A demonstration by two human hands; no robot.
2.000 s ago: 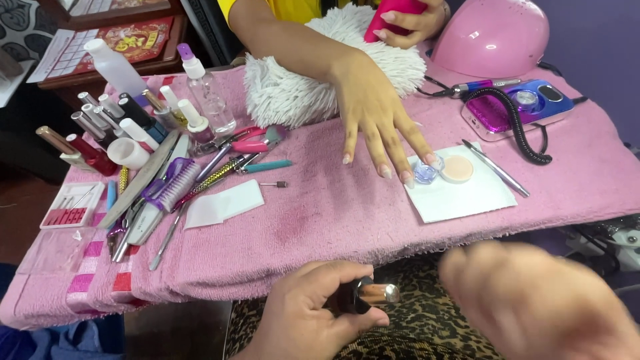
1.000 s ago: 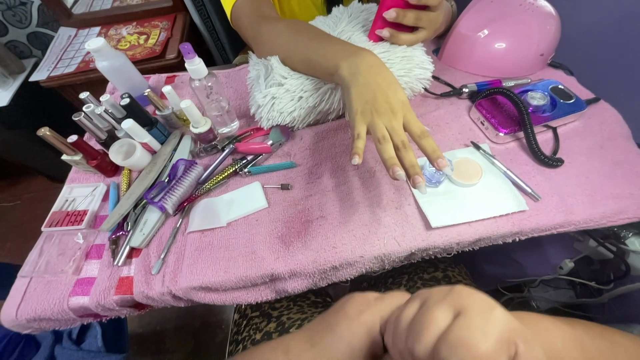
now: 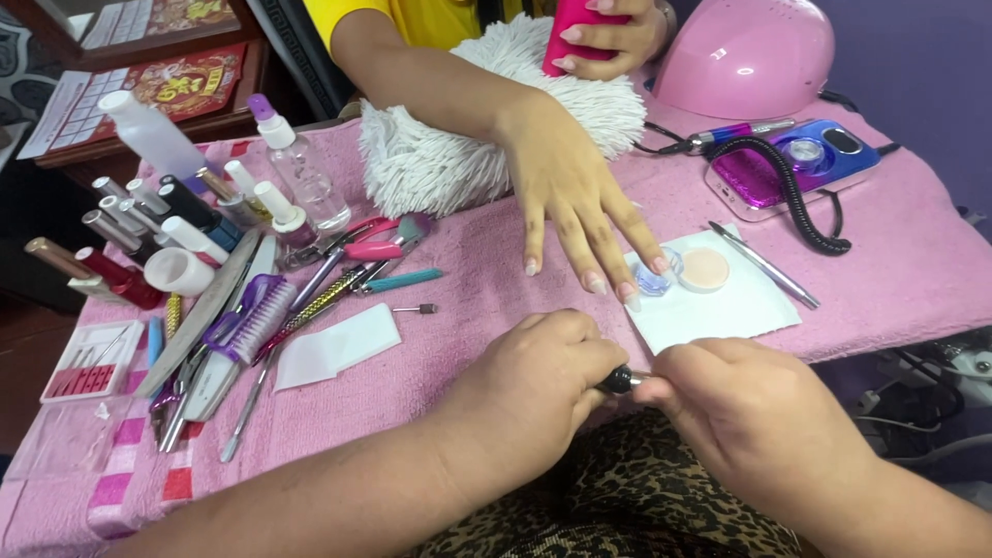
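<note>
My left hand point(image 3: 535, 384) grips a small black bottle point(image 3: 618, 380) near the front edge of the pink towel. Close beside it, my right hand point(image 3: 728, 411) pinches a slim piece at the bottle's mouth, perhaps its cap with brush; the fist hides most of it. Just beyond, another person's hand point(image 3: 570, 182) lies palm down, fingers spread, fingertips at a small clear jar point(image 3: 655, 277). That jar and a round pot of pale pink product point(image 3: 703, 270) sit on a white paper sheet point(image 3: 721, 322). A metal-handled pen-like tool point(image 3: 763, 263) lies across the sheet's right edge.
Nail polish bottles point(image 3: 116, 275), a spray bottle point(image 3: 298, 167), a purple-handled brush point(image 3: 252, 318) and files crowd the left. Behind are a fluffy white cushion point(image 3: 434, 167) and a pink nail lamp point(image 3: 744, 58). A corded nail drill point(image 3: 736, 133) and phone point(image 3: 748, 182) lie right.
My two hands have moved up from the lower edge and now meet around the black bottle. The other person's spread hand stays by the clear jar.
</note>
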